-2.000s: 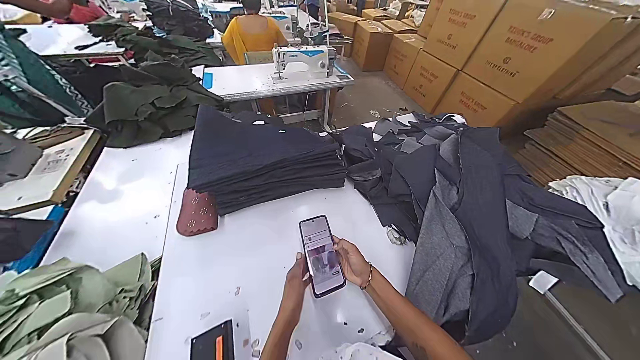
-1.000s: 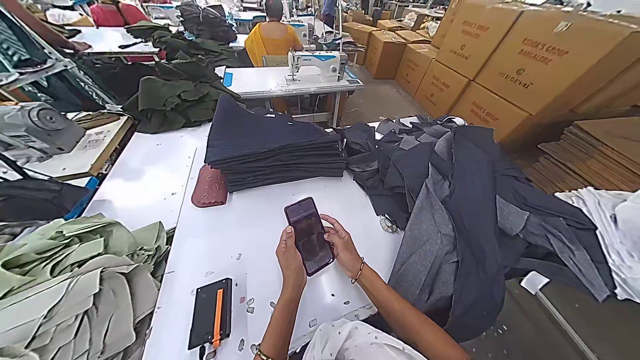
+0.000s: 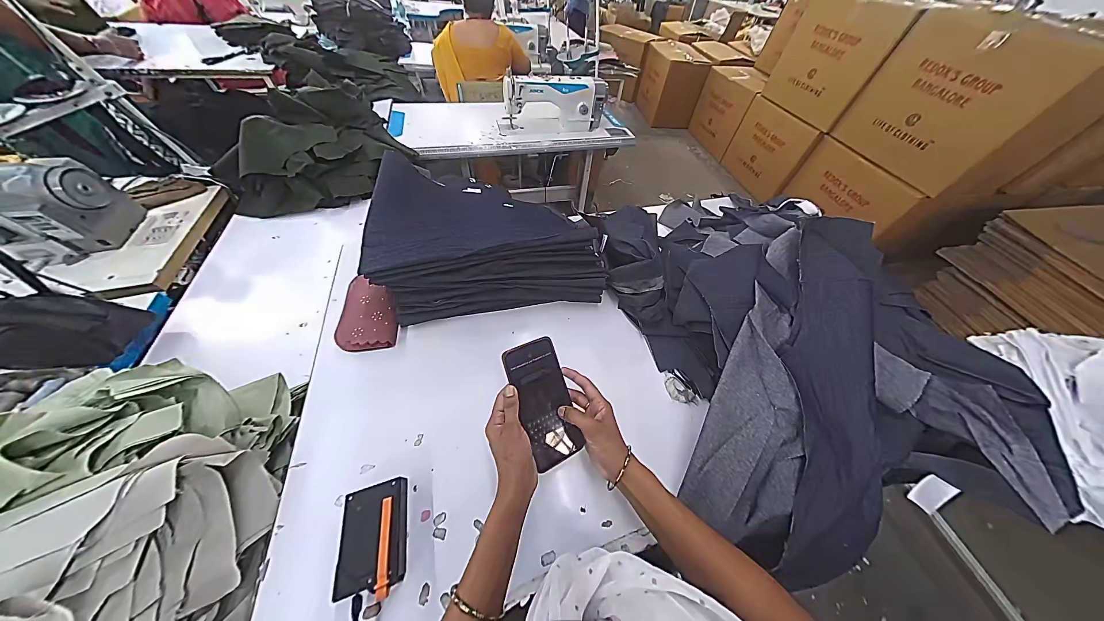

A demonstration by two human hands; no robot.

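A smartphone [image 3: 542, 401] with a dark screen is held upright above the white table [image 3: 466, 509]. My left hand [image 3: 511, 440] grips its left edge, thumb along the side. My right hand [image 3: 593, 418] holds the right edge, with the thumb over the lower screen. Beyond the phone lies a neat stack of folded navy cloth [image 3: 483, 250], and a maroon pouch with a scalloped edge [image 3: 366, 315] touches its left side. Nearer, left of my hands, is a black flat device with an orange strip [image 3: 371, 539] and a cable at its lower end.
Loose navy and grey cloth [image 3: 776, 345] hangs over the table's right side. Green and grey cut pieces [image 3: 155, 483] lie at left. A sewing machine [image 3: 556, 99] stands ahead near a person in yellow [image 3: 477, 56]. Cardboard boxes [image 3: 931, 103] are stacked at right.
The phone's screen has gone from a bright page to a dark one, now with a keyboard showing. My right thumb has moved onto the lower screen. Both hands still hold the phone.
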